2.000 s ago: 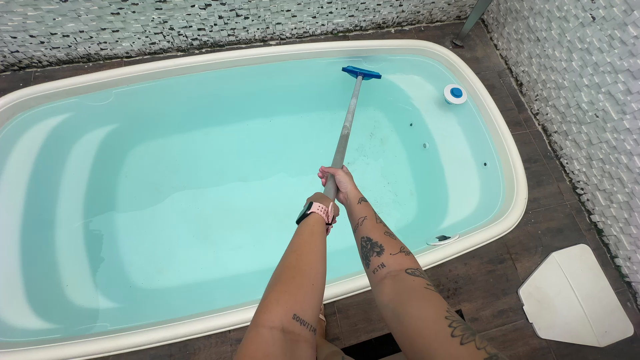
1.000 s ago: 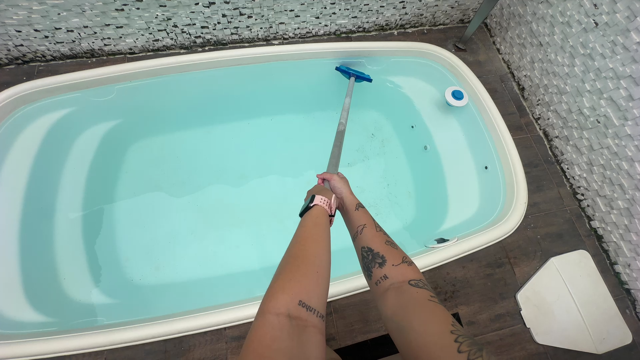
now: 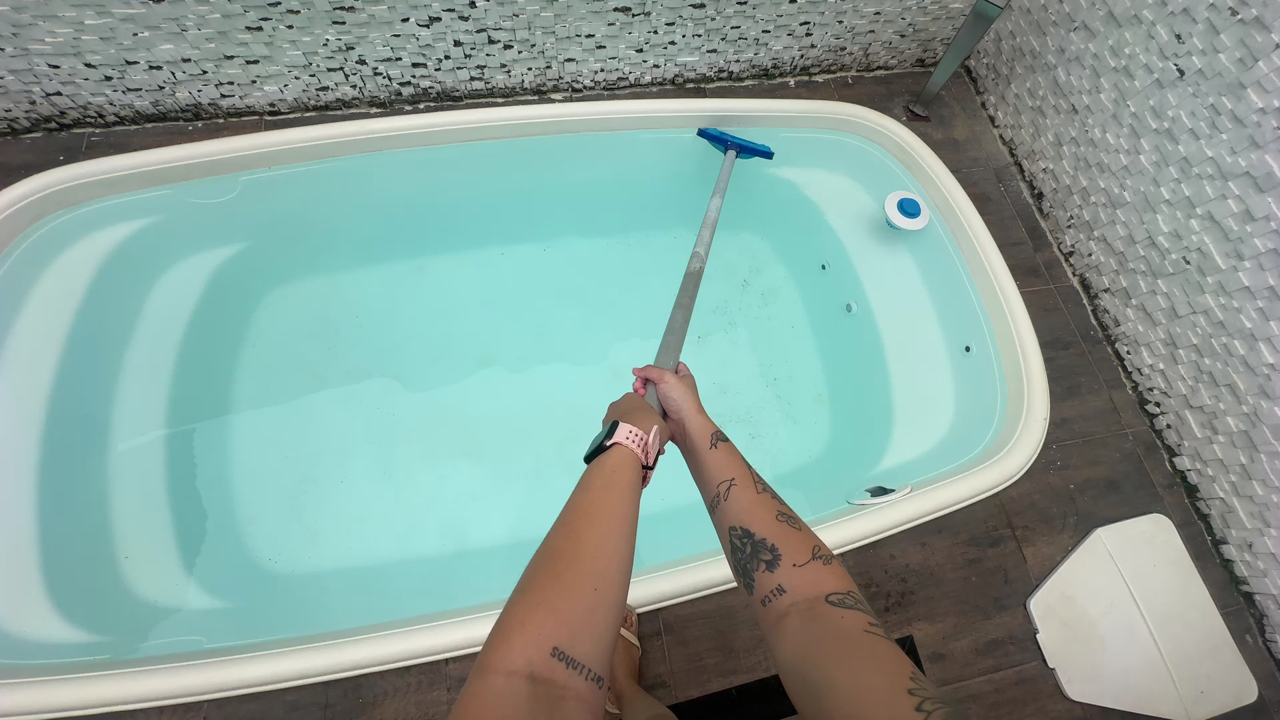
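Note:
Both my hands grip a long grey metal pole that slants up and slightly right over the pool. My left hand (image 3: 636, 412), with a pink-strapped watch at the wrist, holds the pole's near end. Just ahead of it and to the right, my right hand (image 3: 672, 392) is closed around the pole (image 3: 697, 265). At its far end a blue pool brush head (image 3: 735, 144) lies at the far wall of the pool, near the waterline. The pool (image 3: 1020, 400) has a white rim and holds clear turquoise water. Dark specks show on its floor right of the pole.
A white and blue floating dispenser (image 3: 907, 210) sits in the water at the right. A skimmer opening (image 3: 880, 494) is at the near right rim. On the brown tiled deck lies a white panel (image 3: 1140, 615). Textured walls stand behind and right; a metal post (image 3: 955, 62) stands at the back corner.
Between two seconds ago and one second ago, the brush head moved a little left along the far wall. Both hands have kept their hold on the pole.

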